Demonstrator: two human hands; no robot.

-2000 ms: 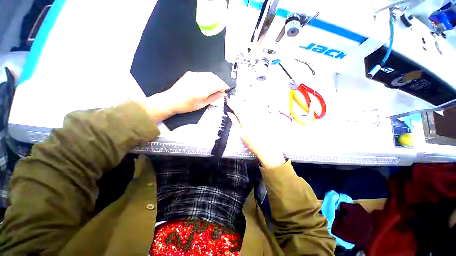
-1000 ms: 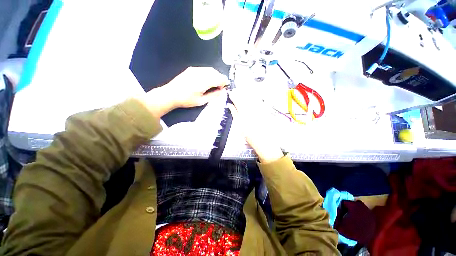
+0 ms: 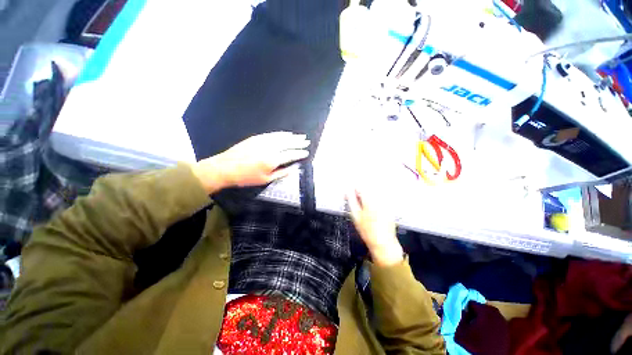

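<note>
The black garment panel (image 3: 260,83) lies flat on the white table, left of the needle area. My left hand (image 3: 260,158) rests on its lower part, fingers stretched to the right. A black narrow strip (image 3: 307,184) runs along the panel's right side and over the table's front edge to my lap. My right hand (image 3: 369,220) is at the table's front edge, right of the strip and apart from it, a little blurred; I see nothing in it. The presser foot and needle (image 3: 392,104) are up and right of both hands, with no cloth visible under them.
Scissors with red and yellow handles (image 3: 439,158) lie right of the needle area. Thin small tools (image 3: 416,118) lie above them. The white sewing machine (image 3: 478,76) spans the upper right. A yellow item (image 3: 558,222) sits in a tray. Maroon cloth (image 3: 483,327) lies below; a person's hand (image 3: 621,338) shows far right.
The view has shifted. The panel and strip have come away from the needle. My left hand has moved down and left from the needle and lies flatter; my right hand has drawn back towards the front edge.
</note>
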